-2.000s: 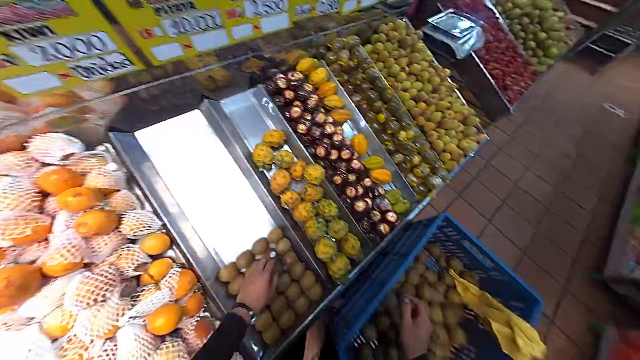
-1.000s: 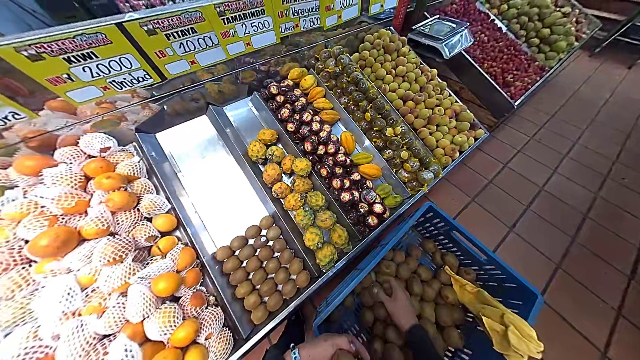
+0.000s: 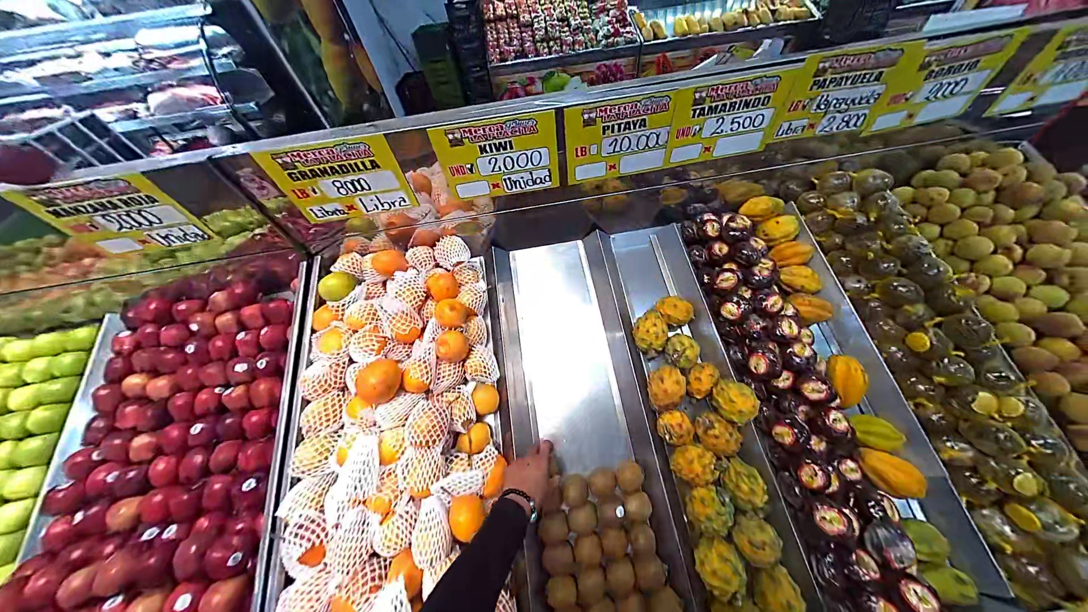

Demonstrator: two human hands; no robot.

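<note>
My left hand, in a black sleeve with a dark bracelet, reaches up from the bottom onto the left edge of the kiwi rows. Its fingers are at the upper left corner of the rows; whether a kiwi is held under them cannot be told. The kiwis lie in several rows at the lower end of a sloping metal tray, whose upper part is bare shiny metal. My right hand is out of view.
Net-wrapped orange fruits fill the tray on the left, with red apples beyond. Yellow pitayas lie to the right, beside dark halved-looking fruits. Yellow price signs line the rail above.
The view has swung left and up, so the blue crate has left it. One second ago both hands were low, my right hand in the crate's kiwis; now my left hand is at the tray.
</note>
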